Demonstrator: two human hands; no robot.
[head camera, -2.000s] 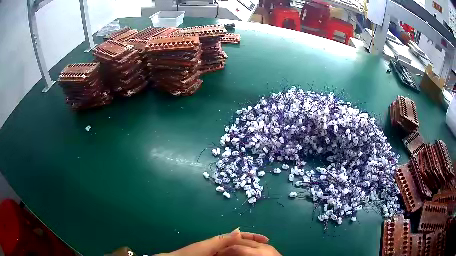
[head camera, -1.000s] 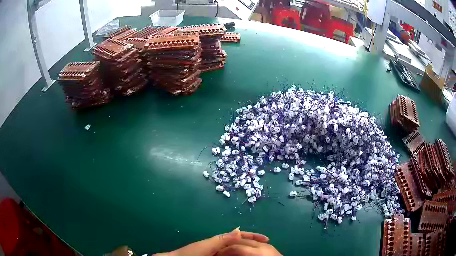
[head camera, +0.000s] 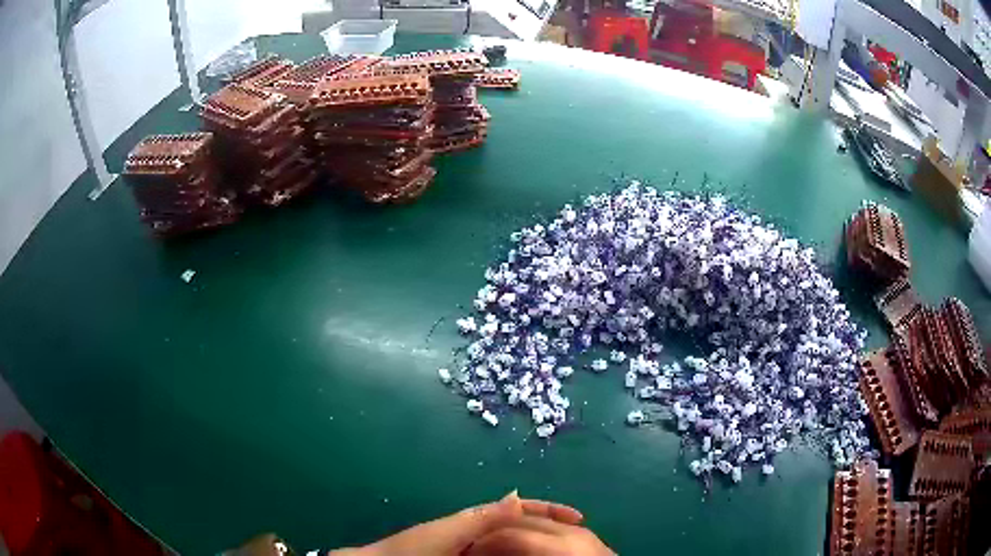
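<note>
My left hand (head camera: 446, 532) and my right hand (head camera: 543, 536) lie together, touching and overlapping, at the bottom edge, partly cut off. No held thing shows; the palms and most fingers are hidden. Ahead of them, a large crescent heap of small white wired components (head camera: 663, 272) with dark purple-blue leads lies on the green worktable (head camera: 250, 402). Loose pieces lie along its near edge.
Tall stacks of brown slotted plates (head camera: 375, 141) stand at the far left. More brown plates (head camera: 891, 402) lie and lean loosely at the right. A clear plastic tub (head camera: 360, 38) is at the far edge. One white component (head camera: 187, 276) lies alone at left.
The view has shifted very slightly. My hands stay together in nearly the same place, and the heap and plates look unchanged.
</note>
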